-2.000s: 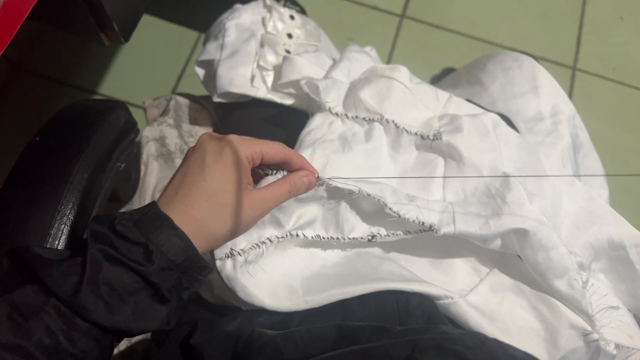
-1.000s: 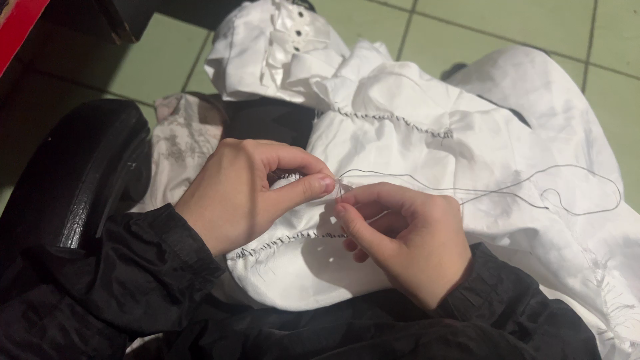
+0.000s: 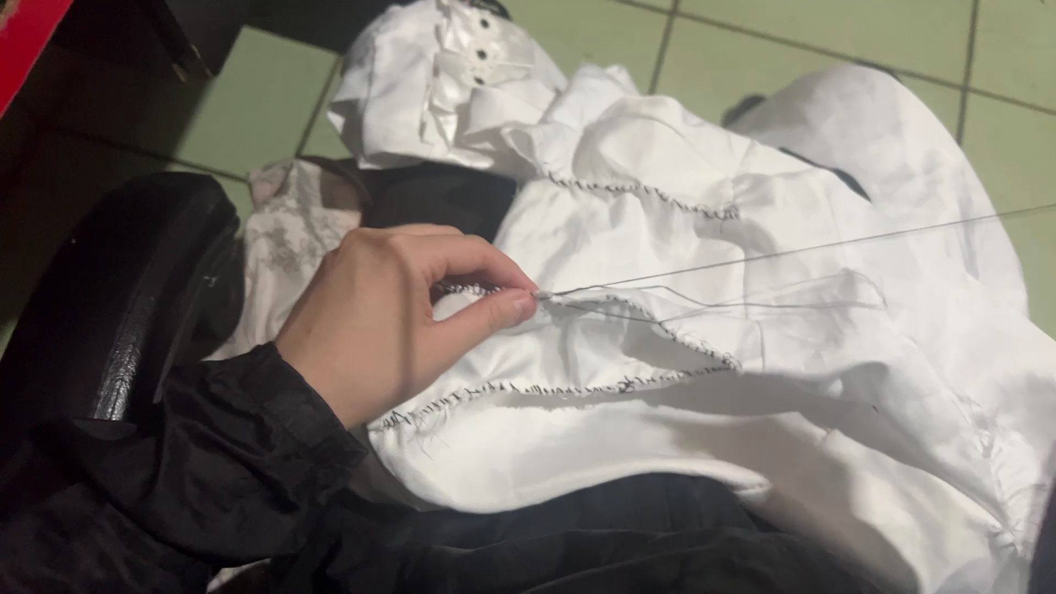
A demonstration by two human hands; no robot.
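My left hand (image 3: 404, 313) pinches the edge of a white fabric garment (image 3: 643, 445) between thumb and forefinger. Dark hand stitches (image 3: 528, 386) run along its raw, fraying edges, and another stitched seam (image 3: 643, 191) lies farther up. From the pinch a dark thread (image 3: 775, 257) stretches taut to the right edge of the view, while more of it lies in a loose loop on the cloth. My right hand is out of view, and no needle can be made out.
The garment lies over my dark-clothed lap (image 3: 528, 536). A gathered white piece with black dots (image 3: 470, 82) is at the top. At left stand a black padded armrest or seat edge (image 3: 124, 305) and a stained pale cloth (image 3: 297, 239). Green floor tiles (image 3: 742, 49) show beyond.
My right hand, which was beside the left at the fabric edge a second ago, has left the view. The thread, loosely looped then, now has one strand drawn taut to the right.
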